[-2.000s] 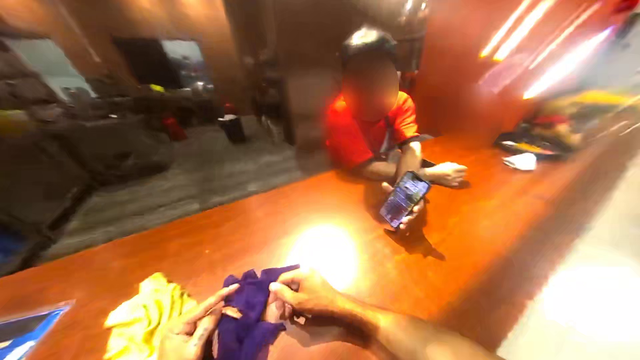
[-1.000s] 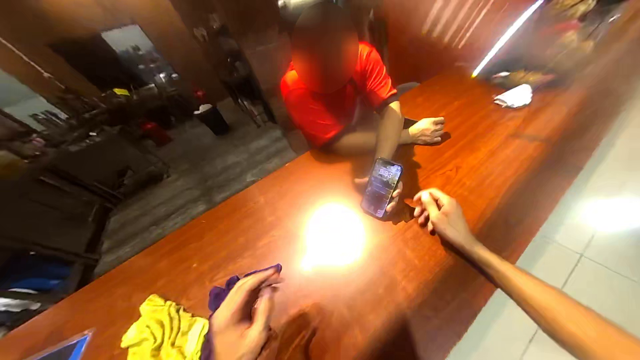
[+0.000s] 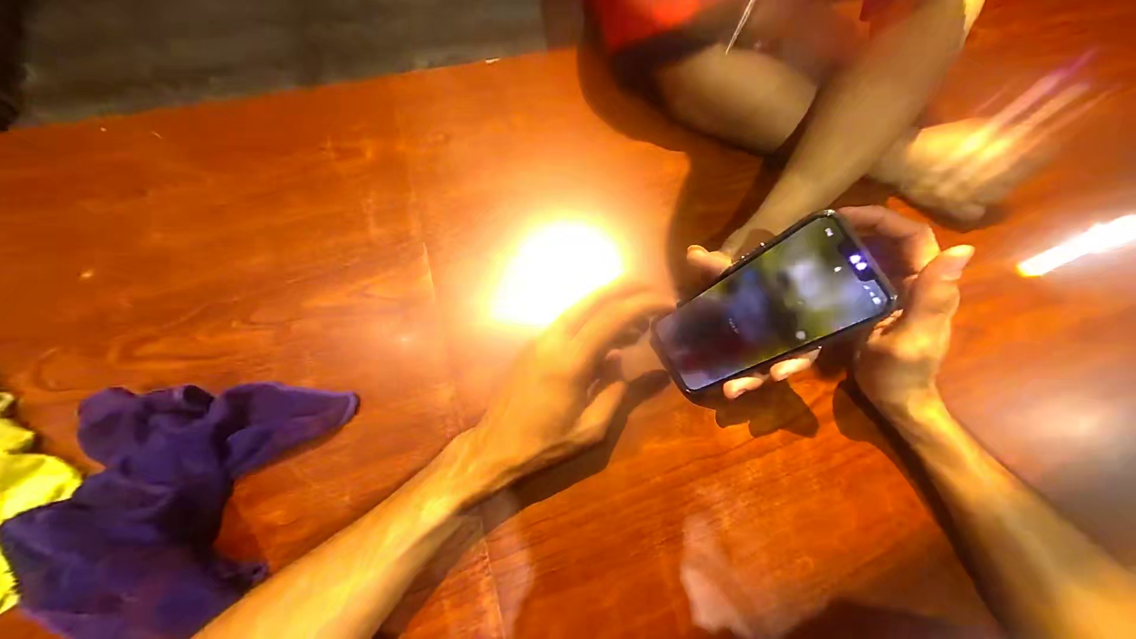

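Note:
A smartphone [image 3: 777, 302] with a lit screen is in the hand of the person opposite, whose fingers show along its edges. My right hand [image 3: 914, 328] is at the phone's right end, its thumb and fingers spread around that corner; whether it bears any weight is unclear. Beside the phone's left end, my left hand [image 3: 577, 382] has curled fingers, somewhat blurred, and no object shows in it. On the wooden table lie a crumpled purple cloth [image 3: 169, 479] and, at the left edge of the view, a yellow cloth [image 3: 31, 484].
The person's crossed forearms [image 3: 825, 133] rest over the far side of the wooden table [image 3: 311, 222]. Their other hand [image 3: 967, 169] lies at the upper right. A bright lamp glare covers the middle of the tabletop, and grey floor shows beyond its far edge.
My left hand has let go of the purple cloth and moved right to the phone. My right hand, on the cloth in the earliest frame, is now at the phone. The view has tilted down closer.

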